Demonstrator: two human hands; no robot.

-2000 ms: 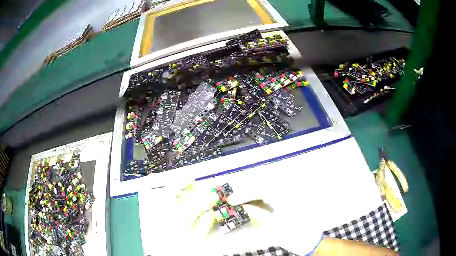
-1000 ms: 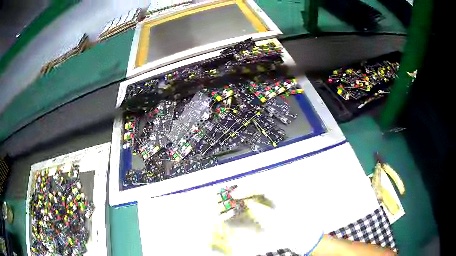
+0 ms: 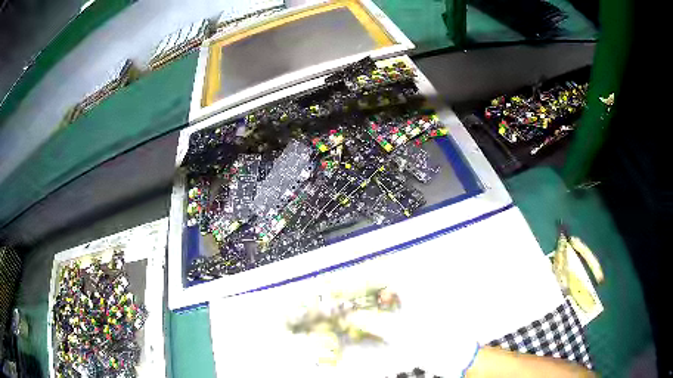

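Note:
A small dark circuit board piece with faint red and green spots is held above the white sheet, strongly blurred and roughly level. My left hand, in a pale glove with yellowish fingers, is at its left end. My right hand, gloved the same way, is at its lower right side. Both hands seem closed on the board, but the gloves blend into the sheet and single fingers cannot be told apart. My bare right forearm enters at the lower right, with a blue edge at the wrist.
A blue-bordered white frame heaped with board strips lies beyond the sheet. A smaller white frame holds short boards at left. Yellow-handled pliers lie at right, near a checked cloth. A black tray and green upright stand beyond.
The board was steeply tilted and clearer; it now lies more level and blurred. My hands have shifted around it over the sheet. The view has moved slightly.

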